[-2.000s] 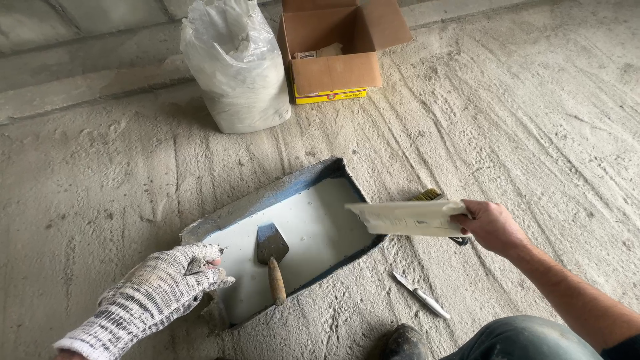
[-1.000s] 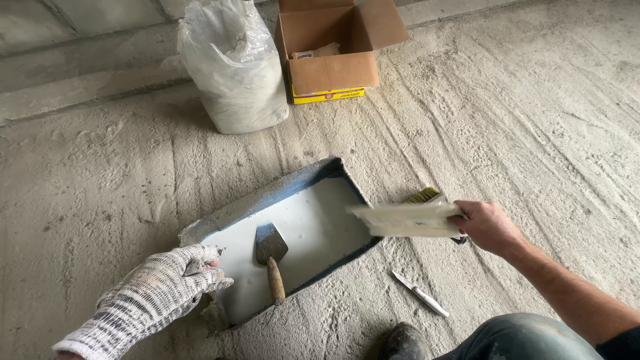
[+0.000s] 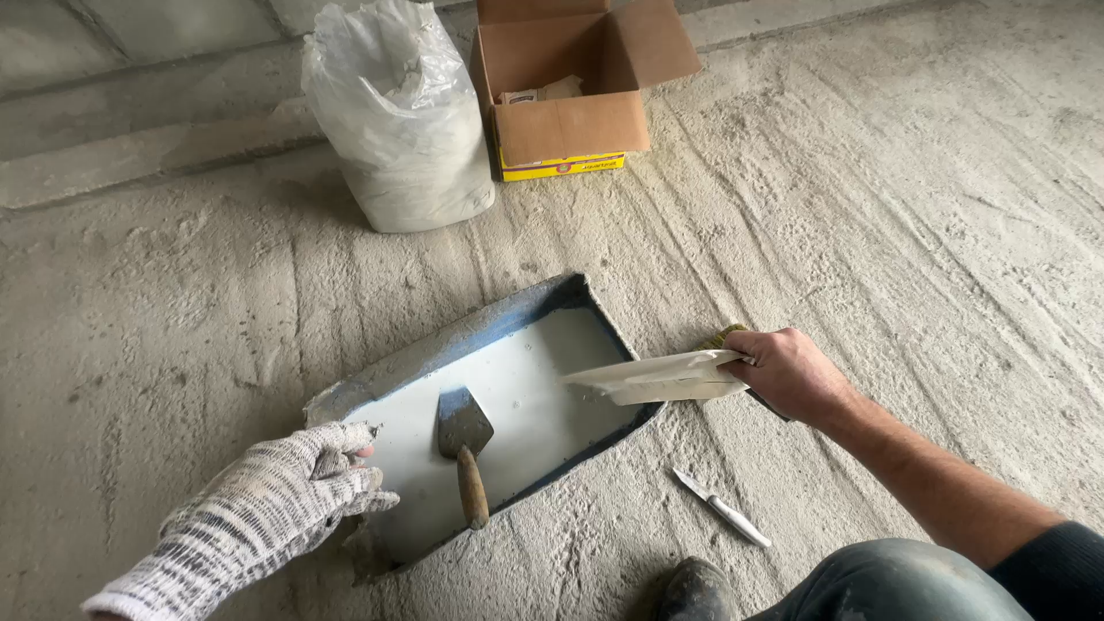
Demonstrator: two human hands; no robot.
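My left hand (image 3: 280,500), in a knitted work glove, rests at the left edge of a blue rectangular tub (image 3: 470,345) crusted with mortar. No tool shows in it. Bare, my right hand (image 3: 789,375) grips a white plastic container (image 3: 660,378), tilted over the tub's right rim; its contents cannot be made out. Whitish liquid (image 3: 535,405) lies in the tub. A pointed trowel (image 3: 466,427) leans with its blade in the tub and its wooden handle toward me. A brush with yellowish bristles (image 3: 731,335) is partly hidden behind the container and my right hand.
A white-handled knife (image 3: 724,509) lies on the rough concrete floor by the tub. At the back stand an open plastic bag of powder (image 3: 414,164) and an open cardboard box (image 3: 573,125), near the block wall (image 3: 190,34). My boot (image 3: 697,591) and knee are at the bottom.
The container in my right hand has changed its tilt slightly over the tub's right side. My left hand and the trowel have stayed where they were.
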